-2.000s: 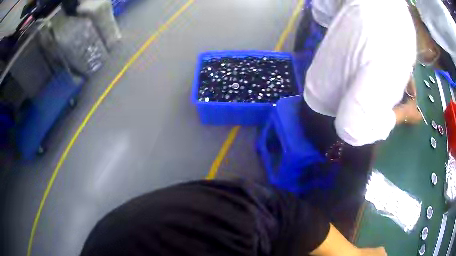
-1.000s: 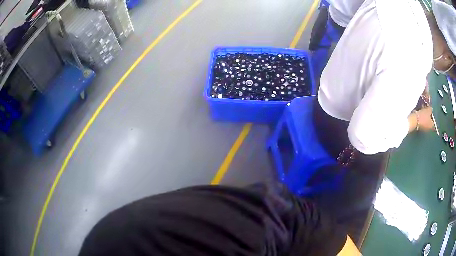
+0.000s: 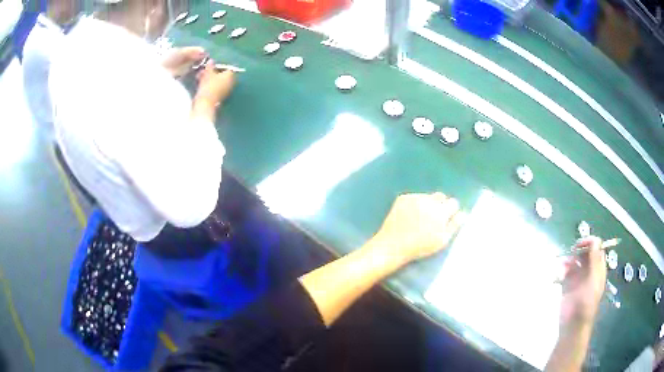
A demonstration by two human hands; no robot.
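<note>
My left hand (image 3: 424, 224) rests with curled fingers on the green bench, at the left edge of the white backing sheet (image 3: 495, 269). Whether it holds anything is hidden. My right hand (image 3: 582, 280) is at the sheet's right side, blurred, shut on slim tweezers (image 3: 608, 243) held like a pen. The tweezers' tip is too blurred to tell. The sheet glares bright, so marks on it do not show. Round parts with white rings, such as one round part (image 3: 543, 208), lie in a loose row beyond the sheet.
A coworker in a white top (image 3: 138, 116) sits at the left with hands over the bench. Another white sheet (image 3: 324, 163) lies between us. A red bin (image 3: 302, 9) and blue basin (image 3: 478, 18) are at the far side. A blue bin of dark parts (image 3: 105, 290) stands lower left.
The view has swung from the floor to the bench. The backing sheet, both my hands and the tweezers now show. The coworker and blue bin have shifted to the left of the picture.
</note>
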